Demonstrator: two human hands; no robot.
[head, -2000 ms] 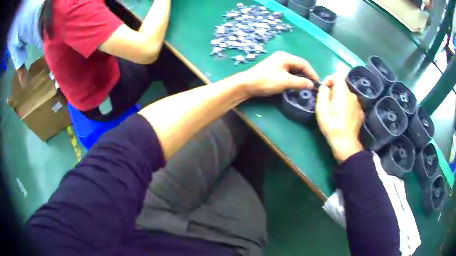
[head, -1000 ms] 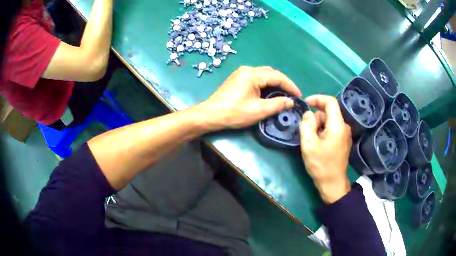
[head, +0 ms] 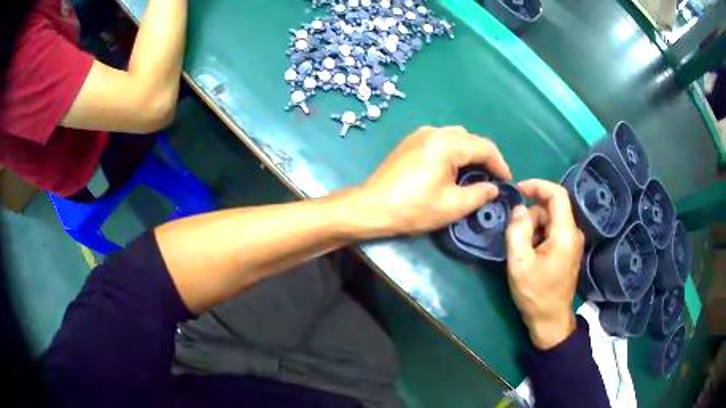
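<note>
A dark housing [head: 480,231] rests on the green bench near its front edge, open side up, with a round hub and centre hole inside. My left hand [head: 434,179] grips its far left rim, with the thumb reaching inside the cup. My right hand [head: 545,259] is at its right rim, thumb and fingers pinched close to the wall. Any small insert between my fingertips is hidden. A loose pile of grey inserts with white discs [head: 340,79] lies farther back on the bench, to the left.
Several dark housings [head: 634,261] cluster right of my right hand, beside a white cloth [head: 606,358]. Another housing [head: 517,9] stands beyond the raised light green strip [head: 549,80]. A person's bare forearm [head: 151,80] rests at the bench's left. A blue stool [head: 135,209] stands below.
The view has shifted, first toward the hands, then slightly back. Both hands stay on the same housing, with the left thumb inside and the right fingers at the rim.
</note>
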